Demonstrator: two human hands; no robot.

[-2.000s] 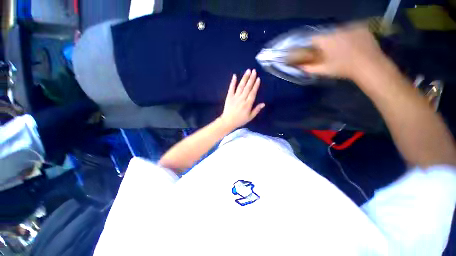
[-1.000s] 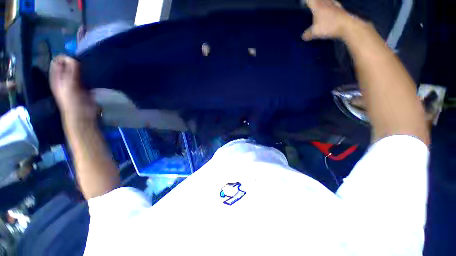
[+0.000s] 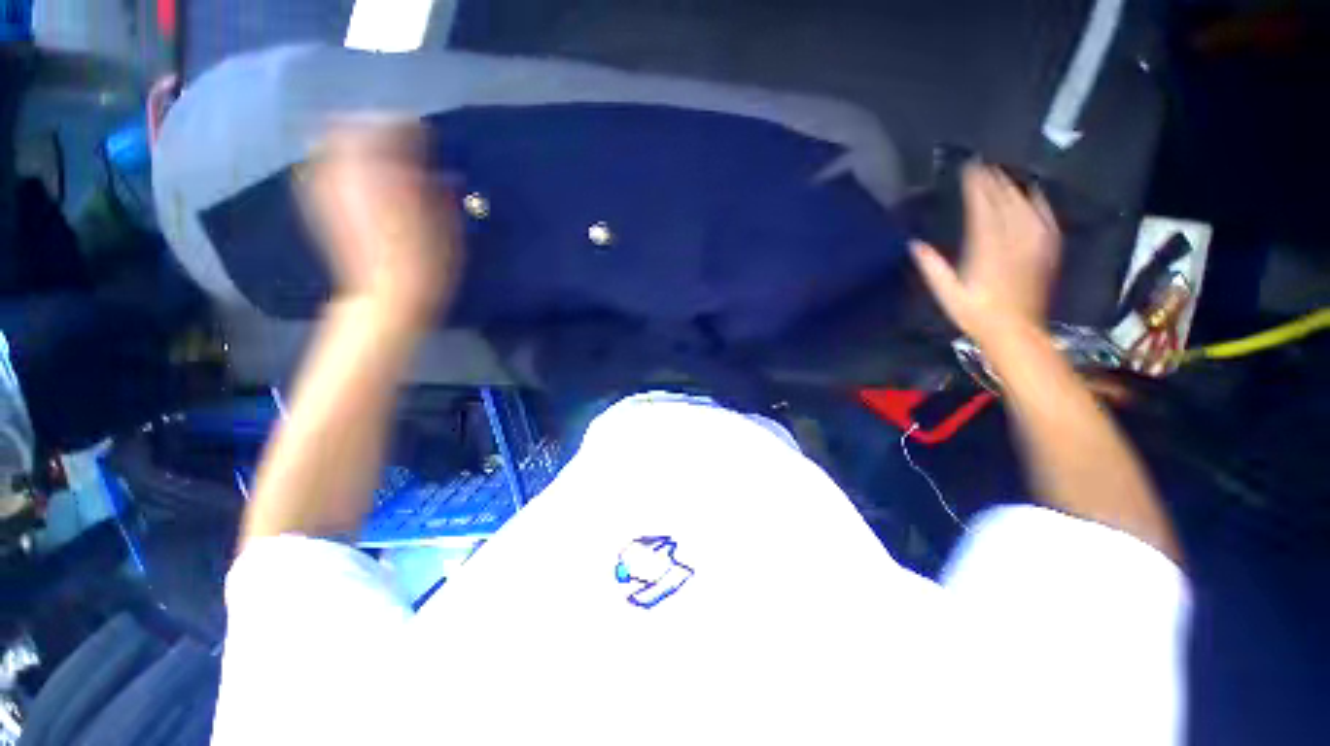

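The navy jacket (image 3: 700,190) lies on the grey pressing board (image 3: 219,124), its front panel up with two shiny metal buttons (image 3: 600,233) showing. My left hand (image 3: 382,219) is blurred over the panel's left part; whether its fingers grip cloth cannot be told. My right hand (image 3: 999,248) is beyond the jacket's right end, over dark material, with thumb and fingers apart and nothing seen in it. The steam iron (image 3: 1079,347) is partly hidden beside my right wrist, its silver edge showing.
A pale iron rest (image 3: 1184,248) stands at right, with a yellow hose (image 3: 1269,338) running right. Pale strips (image 3: 1082,73) lie on the black table. A red object (image 3: 926,415) with a white cord is at the near edge. Blue crates (image 3: 452,503) are below left.
The iron left my right hand between the two earlier frames. Since then the jacket has settled with more grey board showing along its far side. My left hand has moved right, my right hand nearer me.
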